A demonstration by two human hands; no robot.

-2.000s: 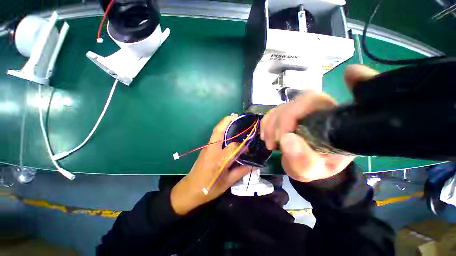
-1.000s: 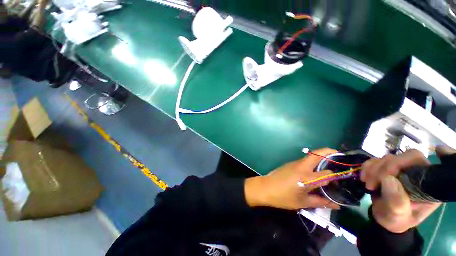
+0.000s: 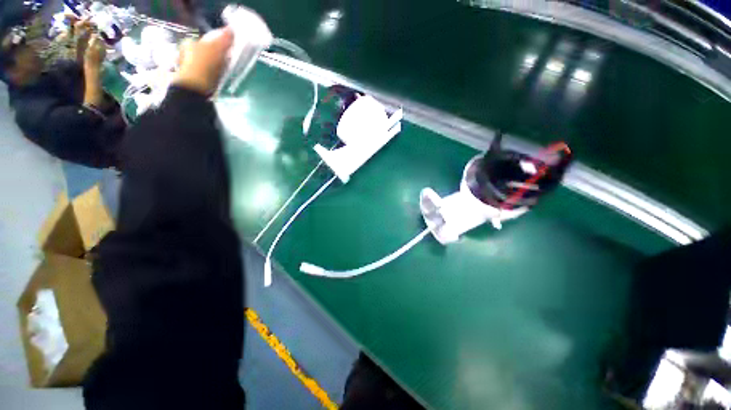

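My left hand (image 3: 207,60) is stretched out to the upper left and closed on a blurred white camera unit (image 3: 250,36); its far side and details cannot be made out. My right hand is out of the picture. One white camera unit with a black inner part and red wires (image 3: 473,210) lies on the green bench at centre right, its white tail cable curving left. Another white unit (image 3: 365,132) lies further left with its cable trailing to the bench's near edge.
The screw feeder (image 3: 688,383) is cut off at lower right. Another person (image 3: 60,112) works at upper left beside a pile of white housings (image 3: 152,60). An open cardboard box (image 3: 76,320) stands on the floor at left. A metal rail runs behind the units.
The view has swung left. My left hand has left the wired unit at the bench edge and reached to the upper left. My right hand, the screwdriver and that unit are out of view.
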